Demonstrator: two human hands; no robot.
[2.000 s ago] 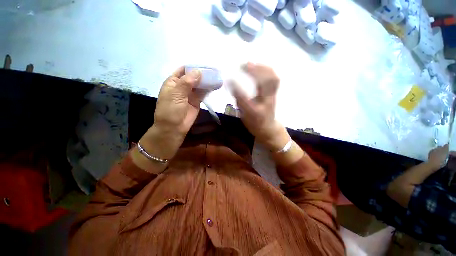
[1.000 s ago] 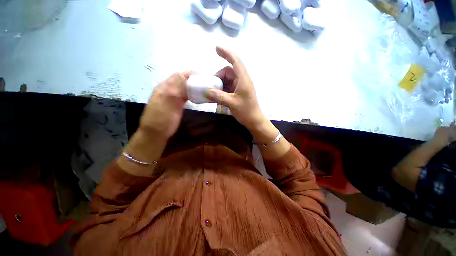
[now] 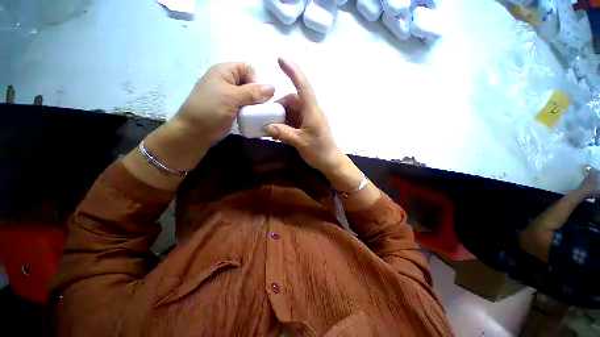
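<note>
A glossy white rounded case (image 3: 261, 120) is held above the bench's front edge. My right hand (image 3: 307, 126) grips its right side, thumb on the near face and the index finger raised away. My left hand (image 3: 220, 99) is at the case's upper left, thumb along its top edge and fingers curled. Whether the left fingers grip the case or pinch a thin film cannot be told. A loose pile of similar white cases (image 3: 320, 16) lies at the top centre, cut off by the frame.
The white bench (image 3: 401, 112) has a chipped front edge. White sheets or cards (image 3: 179, 5) lie at top left. A clear plastic bag (image 3: 526, 85) with a yellow numbered tag (image 3: 552, 109) is at right. Another person's forearm (image 3: 549, 217) is at far right. Red stools (image 3: 26, 260) stand below.
My hands have come together at one case. Since the last earlier frame, my left thumb has moved onto the case's top edge and the left forearm has swung outward. The right hand keeps its hold.
</note>
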